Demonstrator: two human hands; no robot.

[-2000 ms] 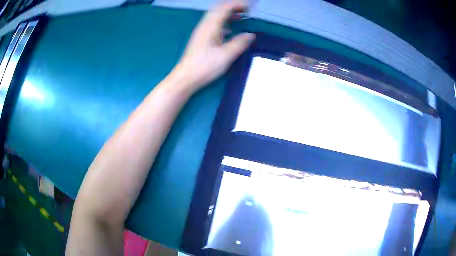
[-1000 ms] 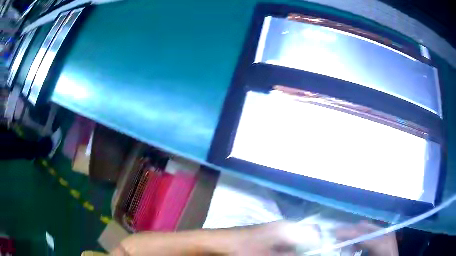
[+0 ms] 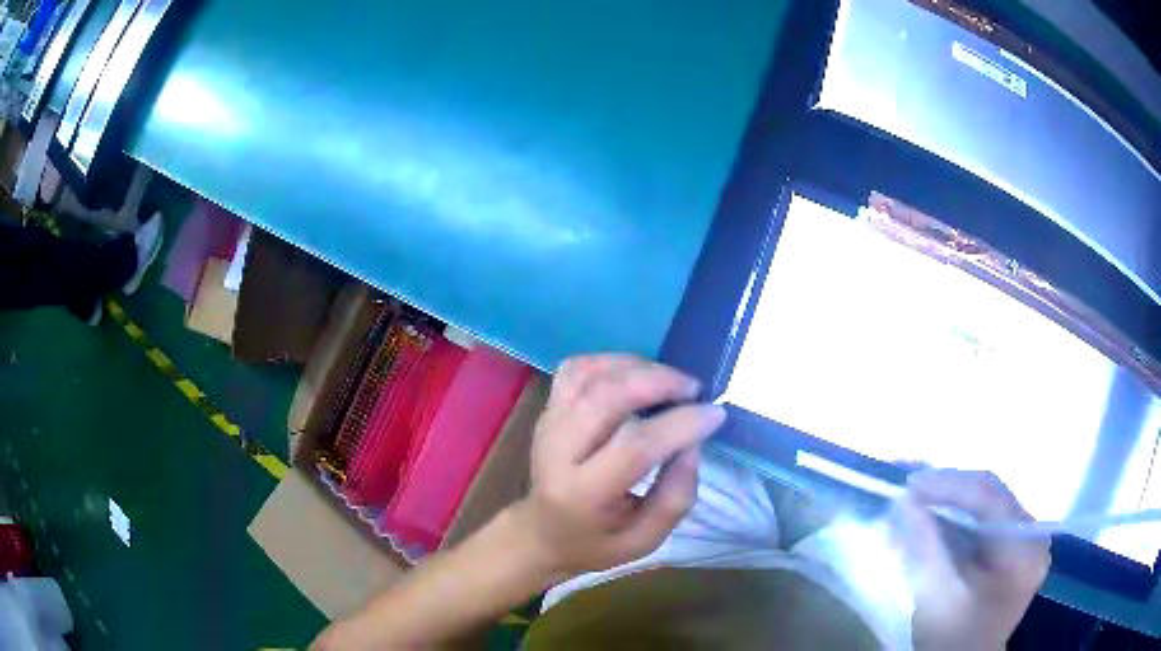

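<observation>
Two bright silver-white LCD modules lie in a black tray point(image 3: 732, 242), the near module point(image 3: 942, 343) and the far module point(image 3: 1006, 102). My left hand point(image 3: 624, 464) has its fingertips bunched at the near module's lower left corner; a small white bit shows among the fingers, and whether they grip anything is unclear. My right hand point(image 3: 974, 553), blurred, is at the tray's near edge and holds a pale narrow tape strip point(image 3: 853, 474). The strip runs out on both sides of that hand.
The green mat point(image 3: 446, 153) spans the bench to the left, with more panels point(image 3: 108, 89) at its far left end. Below the bench stands an open carton point(image 3: 331, 534) with pink packing material point(image 3: 446, 432). A person's shoe point(image 3: 147, 242) is on the floor at left.
My view has shifted, so the panels sit further right. My left hand has come to the near module's corner; my right hand with the strip is at the tray's near edge.
</observation>
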